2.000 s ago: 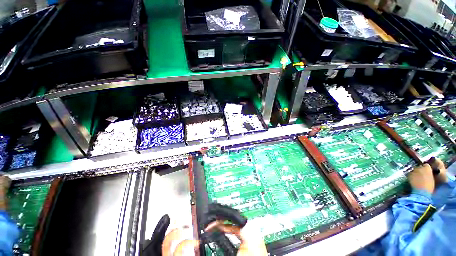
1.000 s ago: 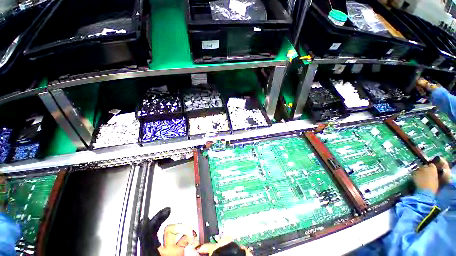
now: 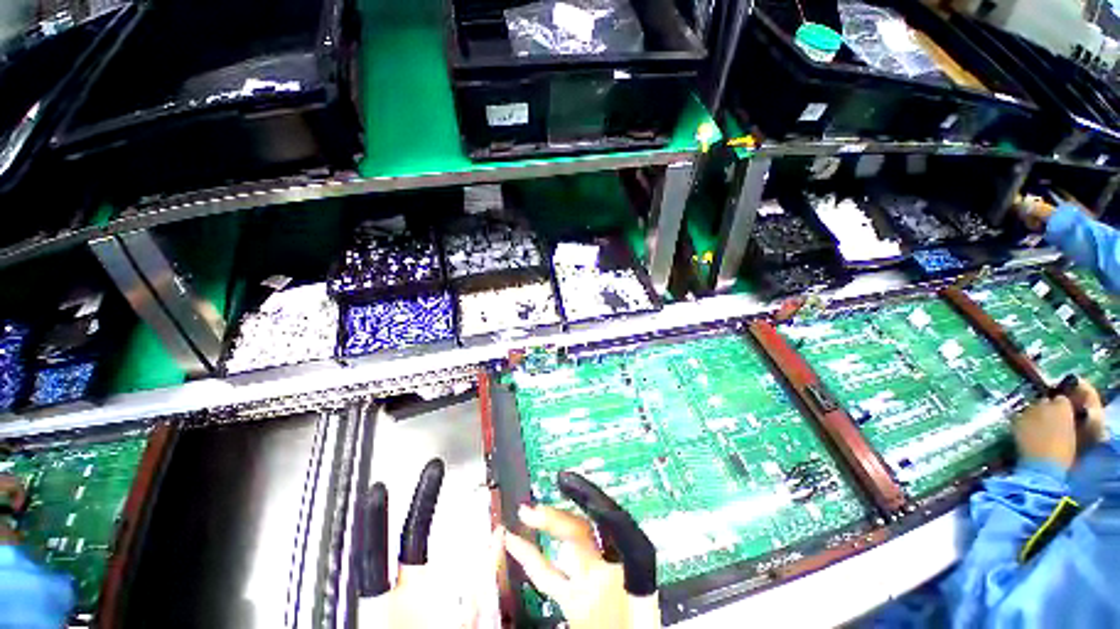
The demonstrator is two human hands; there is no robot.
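Observation:
A green circuit board (image 3: 669, 449) lies in a dark carrier with reddish-brown side bars, right of centre. My left hand (image 3: 430, 578) is at the bottom edge, partly cut off, over the bare metal conveyor left of that carrier. Two of its fingers, in black finger cots, point up and stand apart; the rest is washed out by glare. My right hand (image 3: 583, 565) is close beside it, over the board's lower left corner, with black finger cots and its bare thumb and a finger near the carrier's left bar. Whether either hand holds a small part cannot be told.
Component bins with white (image 3: 285, 329), blue (image 3: 399, 323) and dark pieces (image 3: 387, 262) line the lower shelf. Black totes (image 3: 577, 105) stand above. More boards lie left (image 3: 80, 510) and right (image 3: 909, 393). Blue-sleeved arms of other people (image 3: 1038, 492) reach in at both sides.
My hands have risen further into view, and their black-cotted fingers now point up. At the far right, a neighbour's arm has come to the bins since the earliest frame.

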